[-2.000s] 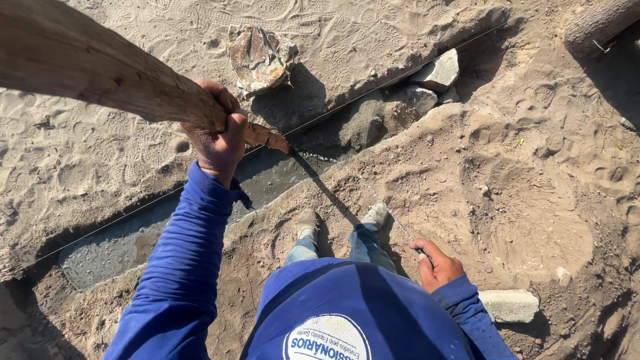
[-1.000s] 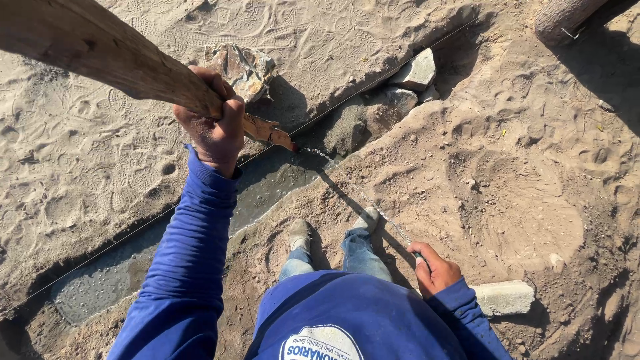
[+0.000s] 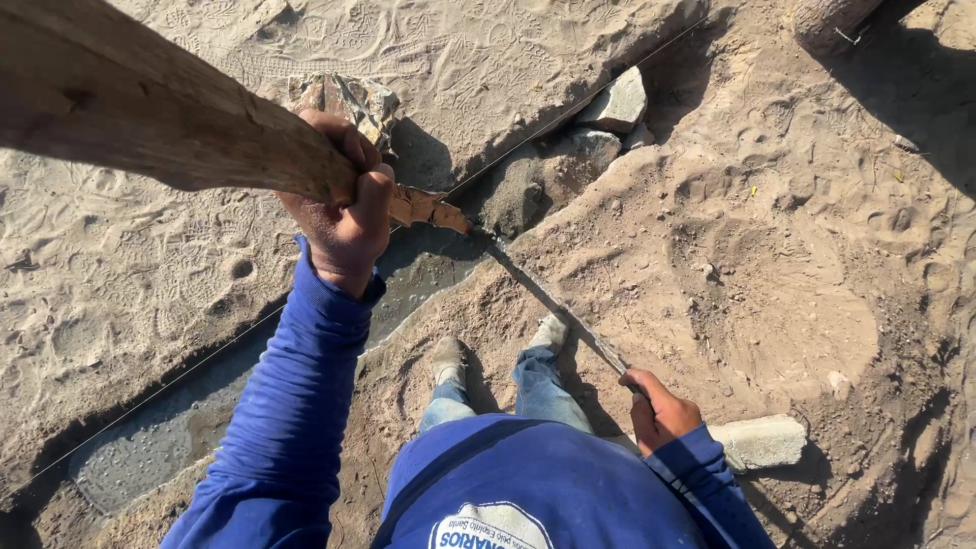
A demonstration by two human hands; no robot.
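Note:
My left hand (image 3: 339, 206) is closed around a rough wooden pole (image 3: 191, 114), which runs from the upper left down to a narrow, lighter tip over a trench. Grey, wet, bubbly mix (image 3: 137, 457) lies in the trench. My right hand (image 3: 662, 412) grips a thin dark object, likely a hose end, mostly hidden by the fingers. From it a thin stream of water (image 3: 602, 347) reaches toward the pole's tip. A grey mound (image 3: 515, 194) and stones (image 3: 619, 101) sit in the trench just beyond the tip.
A taut string line (image 3: 179, 377) runs along the trench edge. A large rock (image 3: 351, 103) lies on the sand behind my left hand. Near my right hand is a pale block (image 3: 765, 442). My boots (image 3: 450, 360) stand on loose soil beside the trench. A log (image 3: 827, 23) is at the upper right.
Water that does not show clearly two seconds ago now streams from my right hand toward the pole's tip. My left hand keeps its hold on the pole.

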